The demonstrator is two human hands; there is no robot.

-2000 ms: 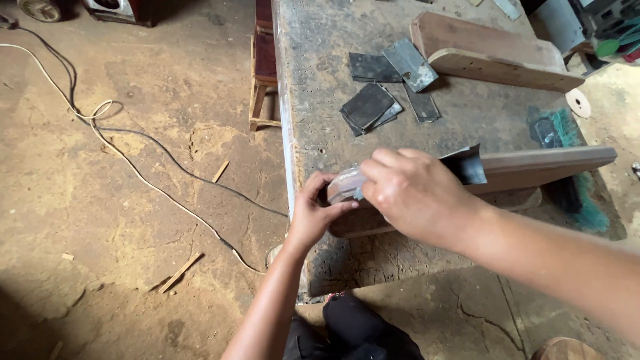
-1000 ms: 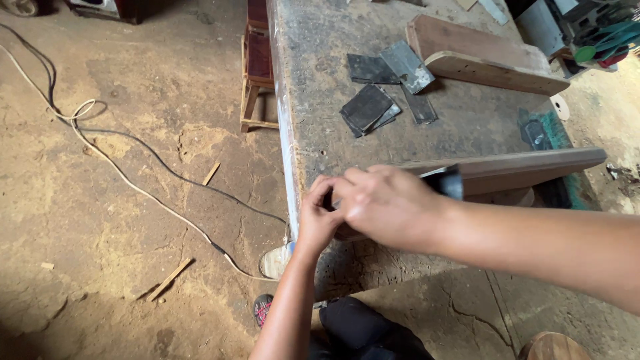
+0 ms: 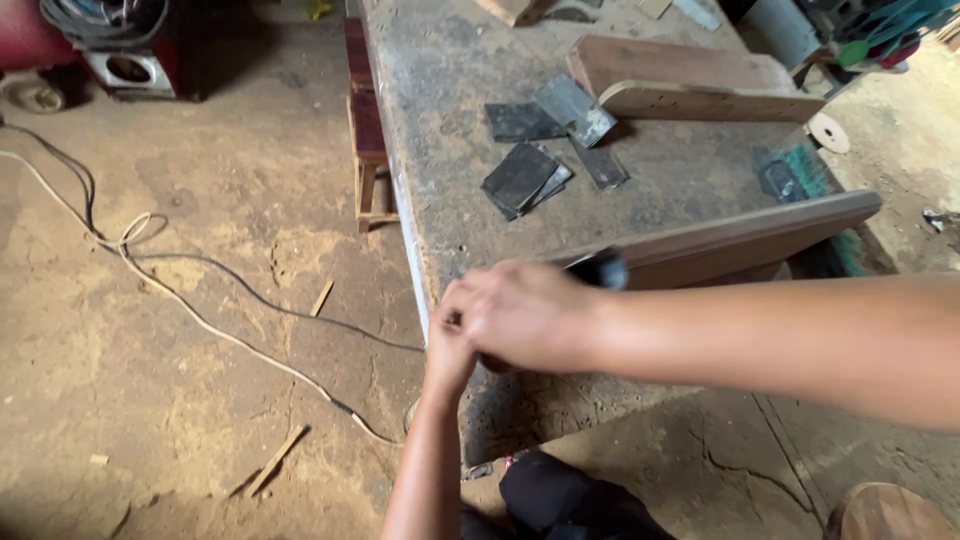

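Observation:
A long wooden board (image 3: 750, 236) stands on edge along the near side of the worktable, its left end beneath my hands. My right hand (image 3: 525, 315), slightly blurred, is closed on a dark sheet of sandpaper (image 3: 602, 268), which sticks out behind it over the board. Against its fingers sits my left hand (image 3: 454, 322), curled at the board's left end; what lies within its fingers is hidden. Farther back lie several dark abrasive sheets (image 3: 517, 180) and a grey rectangular piece (image 3: 574, 109).
Two shaped wooden pieces (image 3: 682, 64) rest at the back of the worktable (image 3: 435, 180). A teal brush (image 3: 806, 169) is at the right. A wooden stool (image 3: 367, 127) stands beyond the left edge. Cables (image 3: 225, 330) cross the floor, and a round wooden top (image 3: 892, 514) is at lower right.
Two seconds ago a clear, shiny object showed between my hands; now it is out of sight. My hands have come closer together at the board's left end.

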